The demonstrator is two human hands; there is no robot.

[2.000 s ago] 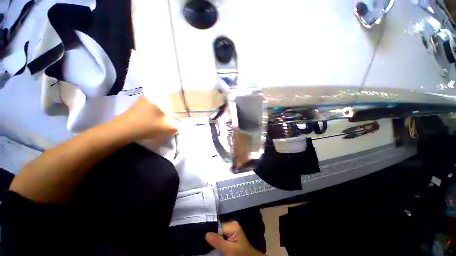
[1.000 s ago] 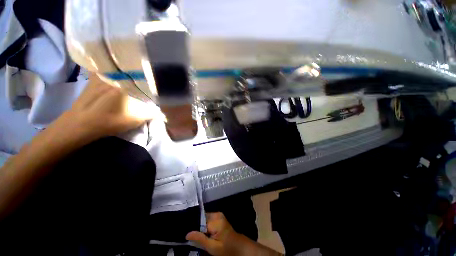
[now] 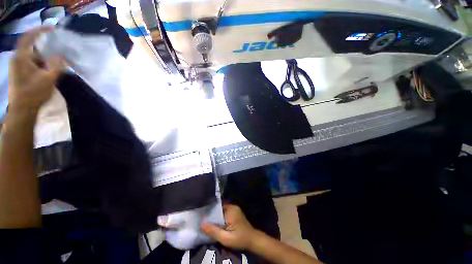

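Observation:
My left hand (image 3: 32,72) is raised at the left and grips the upper edge of a pale cloth (image 3: 96,59) joined to a black garment panel (image 3: 103,139). The black panel hangs down from it towards the front. A stitched rectangular outline shows on the pale strip (image 3: 182,168) at the table edge. My right hand (image 3: 227,227) holds the lower end of the work, a pale cloth (image 3: 189,227) below a black band, in front of the table edge. The presser foot area (image 3: 206,85) is bright with glare, so any cloth under the needle is hard to tell.
The JACK machine head (image 3: 248,33) spans the top. A curved black piece (image 3: 264,111) lies right of the needle, with black-handled scissors (image 3: 297,85) and a slim reddish tool (image 3: 357,94) farther right. The ruled edge (image 3: 331,133) runs along the front. Dark cloth (image 3: 362,221) lies at lower right.
My left hand has moved up and left from beside the needle, lifting the pale cloth and black panel. My right hand still holds the lower end. The view has shifted, showing more machine head.

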